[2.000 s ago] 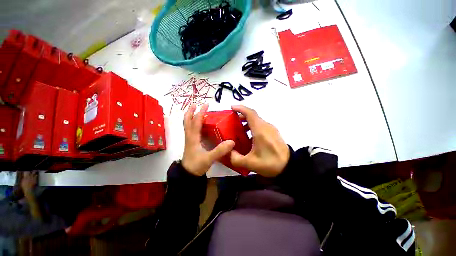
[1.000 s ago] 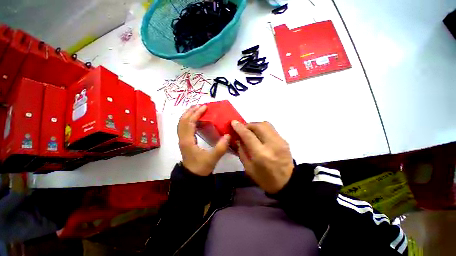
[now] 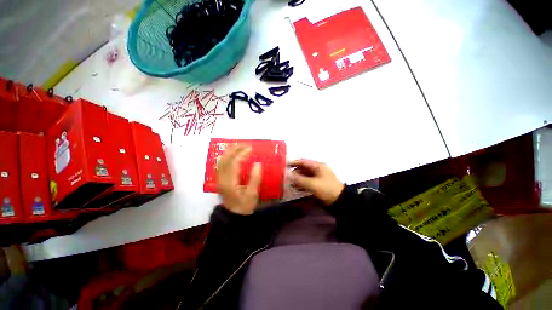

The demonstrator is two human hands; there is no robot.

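A red outer sleeve [image 3: 272, 158] lies along the table's front edge with its printed face up. My left hand [image 3: 237, 181] is on top of it, blurred, with its fingers spread over the face and holding it. My right hand [image 3: 316, 180] is at the sleeve's right end, with fingertips pinched at a blurred, pale grey part there, seemingly an end flap. Whether a black inner box is inside is hidden.
Finished red boxes [image 3: 82, 151] with black loops stand at left. A teal basket [image 3: 212, 69] of black handles is at the back. Thin red-white sticks [image 3: 197, 111] and loose black handles [image 3: 275, 68] lie ahead. Flat red sleeves [image 3: 345, 48] lie behind right. Yellow-taped cartons [image 3: 445, 206] are below the table.
The red sleeve has turned from tilted between both hands to lying broadside, printed face up. My right hand has moved from its top to its right end. The view has shifted right.
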